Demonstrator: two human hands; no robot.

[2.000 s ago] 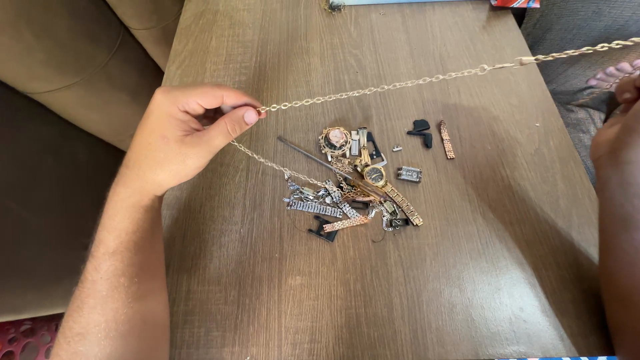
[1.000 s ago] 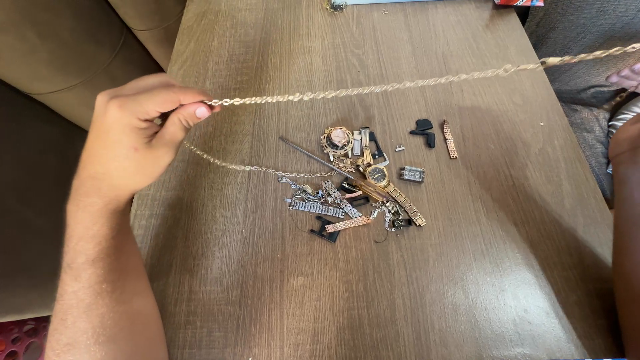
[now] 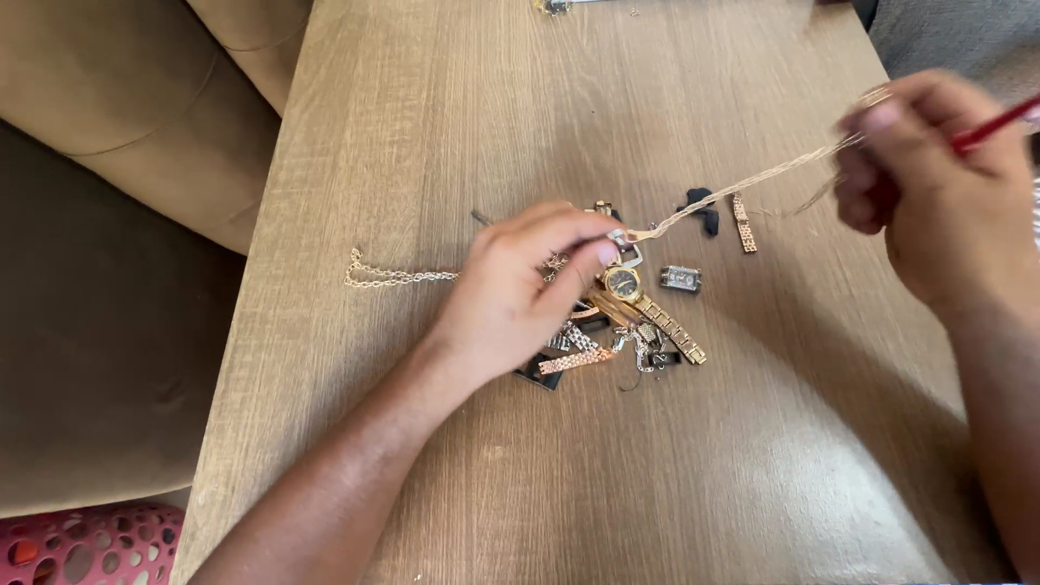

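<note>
Over the jewellery pile, my left hand (image 3: pixel 528 284) pinches the end of a thin gold-coloured chain (image 3: pixel 756 180) between thumb and forefinger. My right hand (image 3: pixel 934 179), blurred, grips the chain's other part at the upper right, and a red stick-like tool (image 3: pixel 995 126) shows at that hand. Beneath my left hand lie a gold-coloured wristwatch (image 3: pixel 623 283), a rose-gold link strap piece (image 3: pixel 575 361) and silver-coloured links, partly hidden. A looser chain (image 3: pixel 398 278) rests on the table left of the pile, its near end hidden by my left hand.
On the wood-grain table (image 3: pixel 487 504), a rectangular silver watch case (image 3: pixel 681 279), black pieces (image 3: pixel 700 213) and a short rose-gold strap piece (image 3: pixel 743 223) lie right of the pile. A brown padded seat (image 3: pixel 146 81) flanks the left edge; a pink perforated item (image 3: pixel 89 544) is at lower left.
My left hand has moved right, over the pile. My right hand has come further into view. The chain between the hands is shorter, and a chain loop now lies left of the pile.
</note>
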